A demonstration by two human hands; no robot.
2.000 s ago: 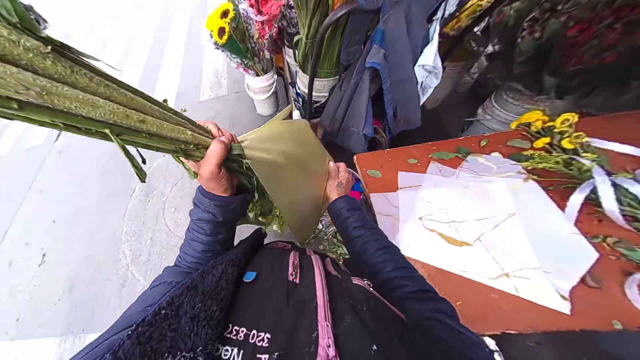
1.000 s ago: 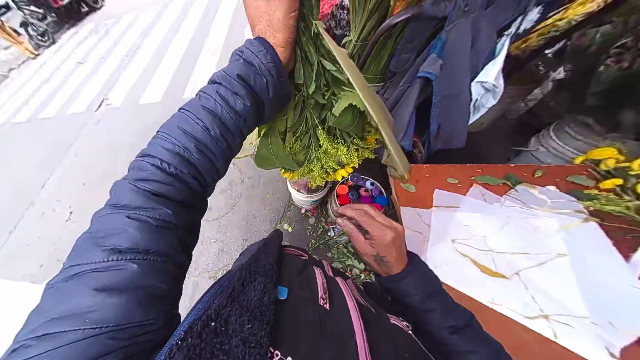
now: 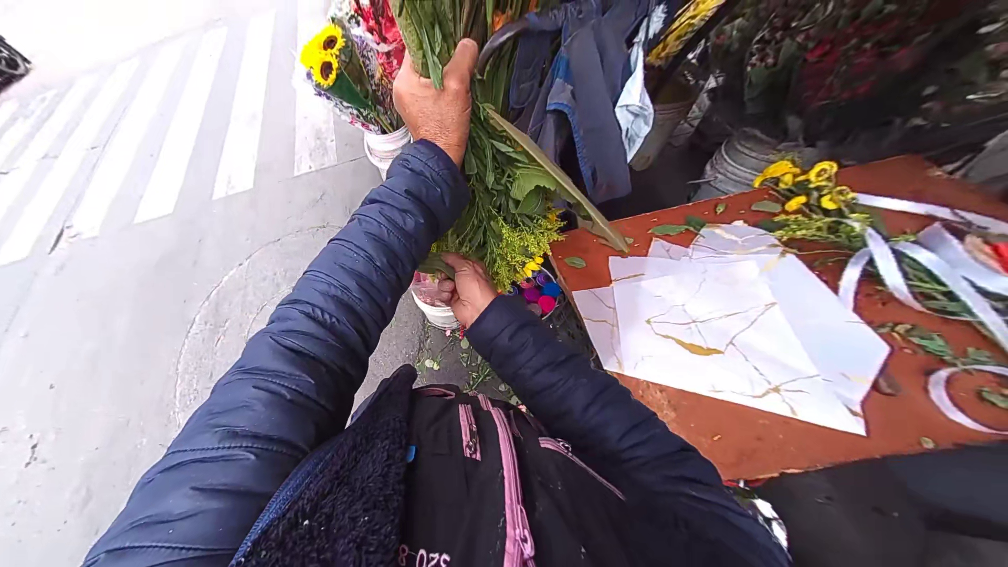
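With my left hand I grip the stems of a large flower bunch, its leafy, yellow-flowered end hanging down. Lower down, my right hand has its fingers closed on a green leaf at the edge of the bunch. A stiff olive-green sheet lies along the bunch's right side. Under the blossoms, a container of colourful round-ended items is partly hidden. Beside it stands a white bucket, mostly covered by the bunch and my right hand.
A reddish-brown table at the right bears white patterned paper sheets, a yellow flower bunch, white ribbon and loose leaves. Sunflowers stand in a white bucket beyond my left arm. Dark blue cloth hangs behind the table.
The bunch, held sideways two seconds ago, now hangs blossoms down. My right hand has left the sheet, was over the container one second ago, and is now at the leaf on the left.
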